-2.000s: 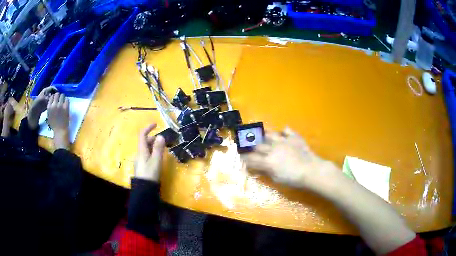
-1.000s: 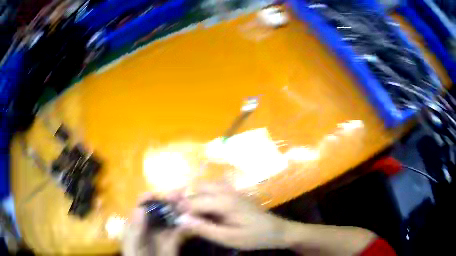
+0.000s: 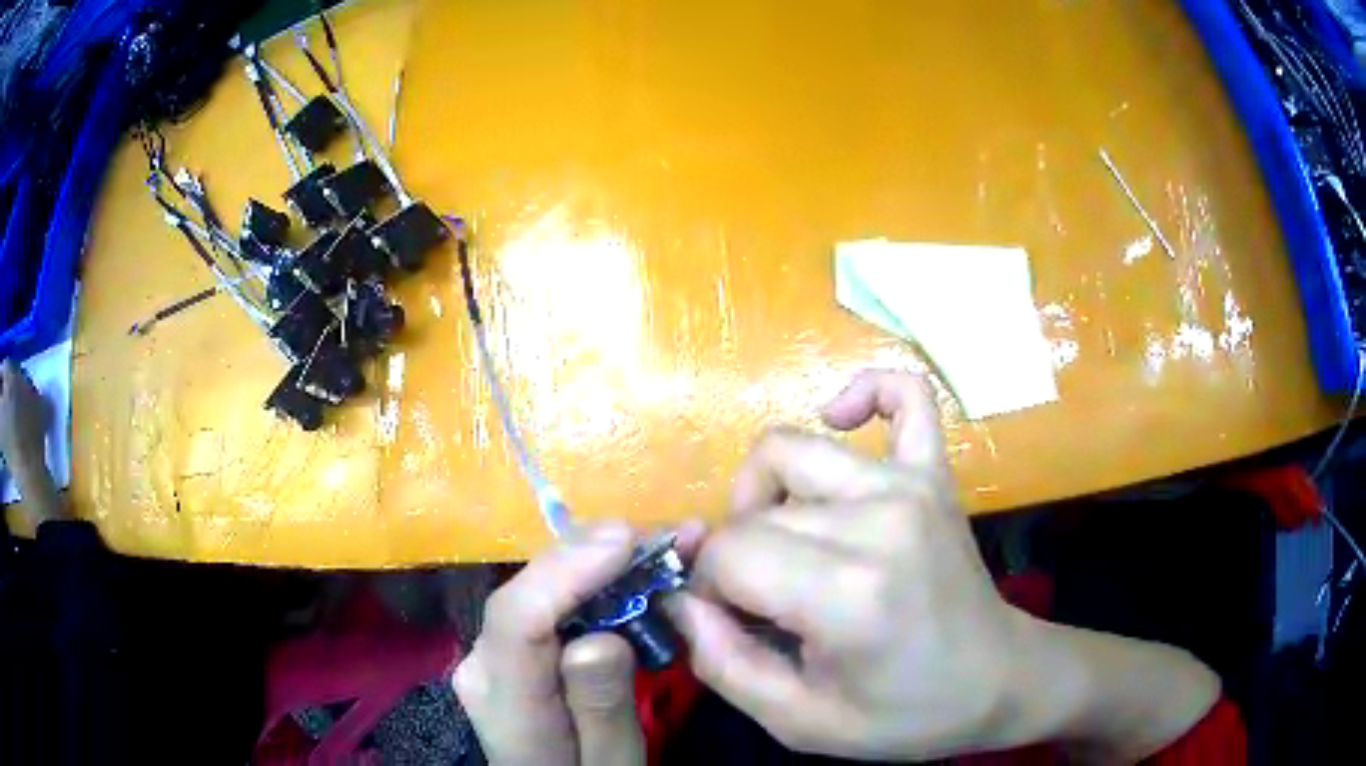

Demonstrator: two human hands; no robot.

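Note:
A small camera module [image 3: 647, 632] with a dark round lens barrel, a board edge and thin blue-white wires is held below the table's front edge. My left hand [image 3: 547, 659] grips it between thumb and fingers. My right hand [image 3: 854, 584] is at its right side, thumb and a finger pinched at the board edge; what they hold, if anything, is hidden. A cable [image 3: 492, 364] runs from my left fingers up the table, its dark end near the pile. Small black units with cables [image 3: 337, 270] lie piled at the left.
A pale green-white cloth [image 3: 966, 322] lies right of centre on the orange table [image 3: 674, 90]. A thin white stick [image 3: 1136, 202] lies further right. Blue bins [image 3: 1288, 165] stand along both sides. Another person's hand [image 3: 27, 434] shows at the far left.
The view swung right and came back. The black housing with the pale plate, by my right hand earlier, is not seen now. Both hands are together at the module below the table edge.

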